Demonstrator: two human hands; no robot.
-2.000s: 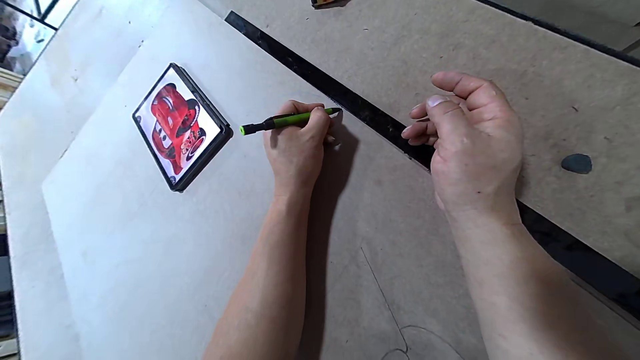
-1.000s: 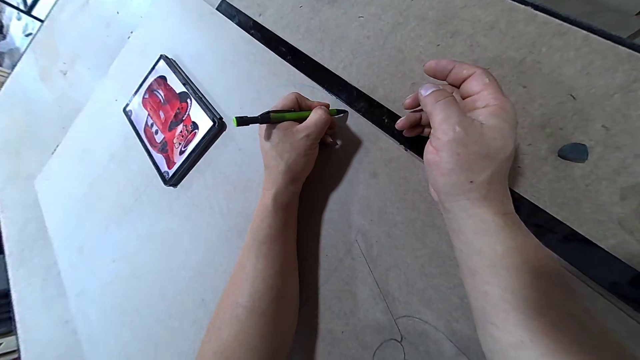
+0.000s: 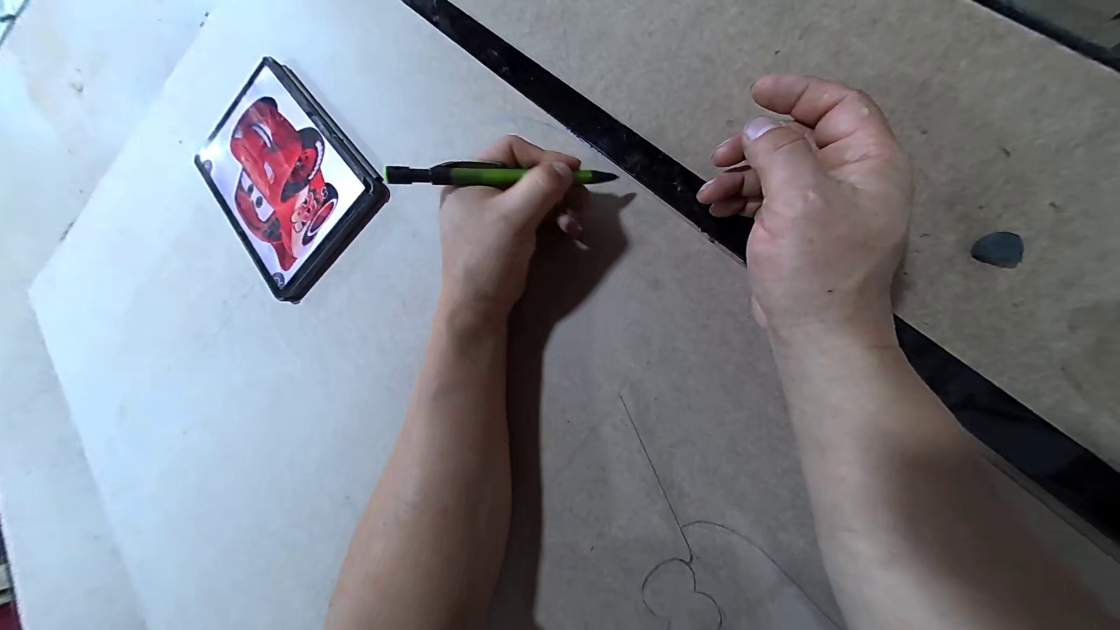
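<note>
My left hand holds a green and black mechanical pencil between thumb and fingers, its tip pointing right over the large pale sheet. Left of the pencil's rear end lies a tablet or phone in a black case, showing a picture of a red cartoon car. My right hand is palm up with its fingers loosely curled and nothing in it, over a long black strip. Thin drawn lines, one straight and several curved, show on the sheet between my forearms.
The black strip runs slantwise from the top to the lower right, along the sheet's edge. Beyond it is a brownish surface bearing a small dark flat piece. A dark edge crosses the top right corner.
The pencil, held tilted at first, now lies more level in the view. My right hand stays curled and empty over the strip.
</note>
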